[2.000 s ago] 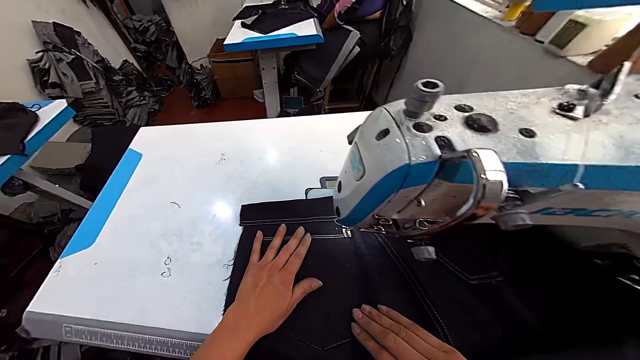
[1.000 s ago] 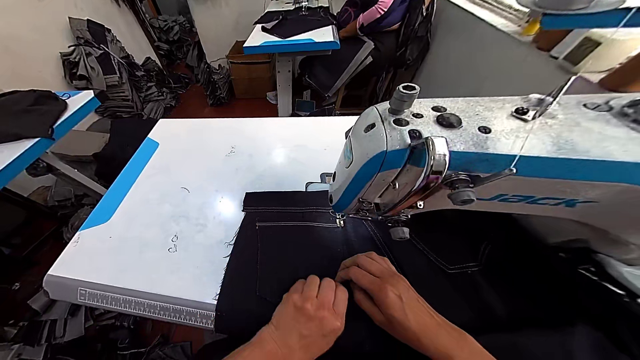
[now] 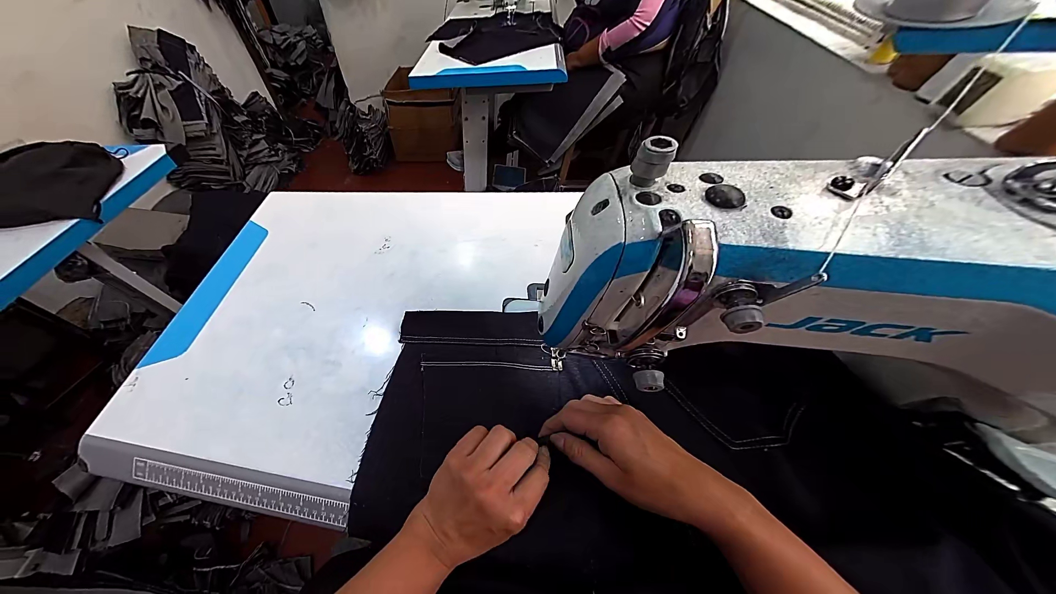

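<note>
Dark denim trousers [image 3: 462, 404] with pale stitching lie across the white sewing table [image 3: 330, 272], partly under the arm of a Jack industrial sewing machine [image 3: 825, 272]. Below the presser foot [image 3: 557, 359], which rests by a patch pocket's stitched top edge, my left hand [image 3: 487, 487] pinches the denim between curled fingers. My right hand [image 3: 627, 454] meets it from the right, thumb and forefinger closed on the same spot of cloth. The fingertips of both hands nearly touch. A back pocket outline [image 3: 742, 429] shows under the machine arm. The needle tip cannot be made out.
A printed ruler [image 3: 239, 492] runs along the table's front edge. Another table with dark cloth [image 3: 58, 181] stands at left. Heaps of cut fabric [image 3: 198, 124] and a cardboard box [image 3: 421, 120] lie beyond. A co-worker's pink sleeve [image 3: 631, 29] shows at another machine table [image 3: 495, 70].
Two seconds ago both hands lay flat and apart on the denim. Since then they have come together below the presser foot and gripped the cloth. The view has shifted somewhat.
</note>
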